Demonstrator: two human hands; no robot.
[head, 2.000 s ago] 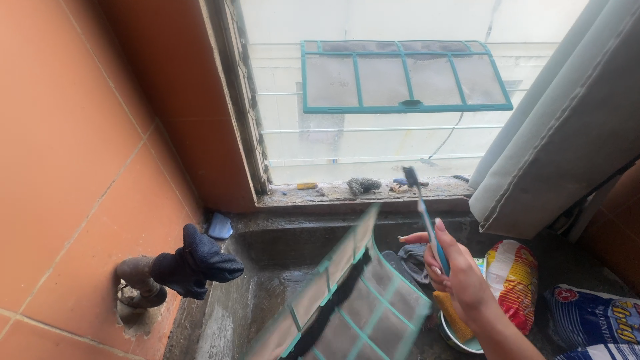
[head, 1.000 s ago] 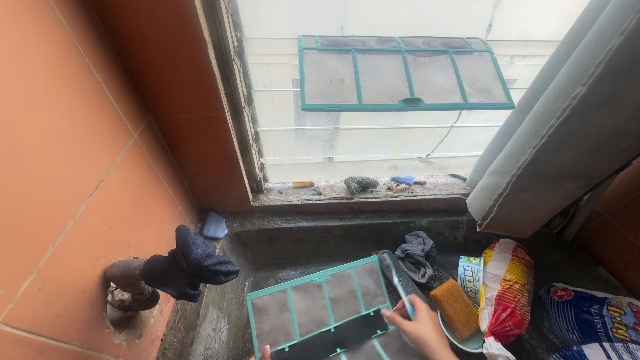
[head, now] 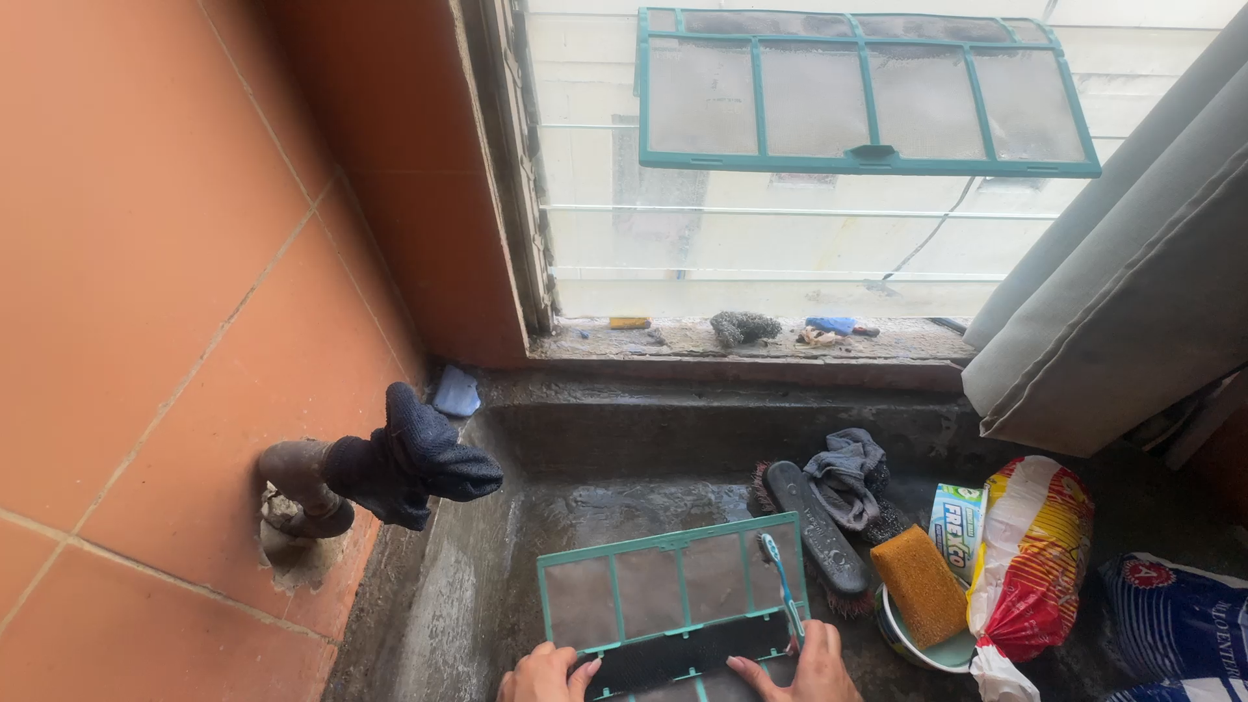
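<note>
A green-framed mesh air filter (head: 651, 585) lies low in the sink, a dark strip across its middle. My left hand (head: 548, 675) grips its left edge, thumb on the dark strip. My right hand (head: 809, 671) is at its right side, thumb on the lower part, with a blue and white toothbrush (head: 783, 585) held upright by the fingers, bristles up over the mesh. A second green-framed filter (head: 817, 97) leans against the louvred window. A black scrub brush (head: 819, 526) sits right of the filter in my hands, beside a wet grey cloth (head: 846, 478).
At right, a white tub (head: 907, 639) holds an orange sponge (head: 919, 585), with a carton and a red and yellow bag (head: 1035, 556) beside it. A blue bag (head: 1180, 614) lies farther right. A cloth-wrapped pipe (head: 409, 458) juts from the left wall. Scourers (head: 745, 328) lie on the sill.
Two seconds ago the filter was tilted up and the toothbrush raised at the right. The filter now lies lower and flatter, with both hands at its lower part.
</note>
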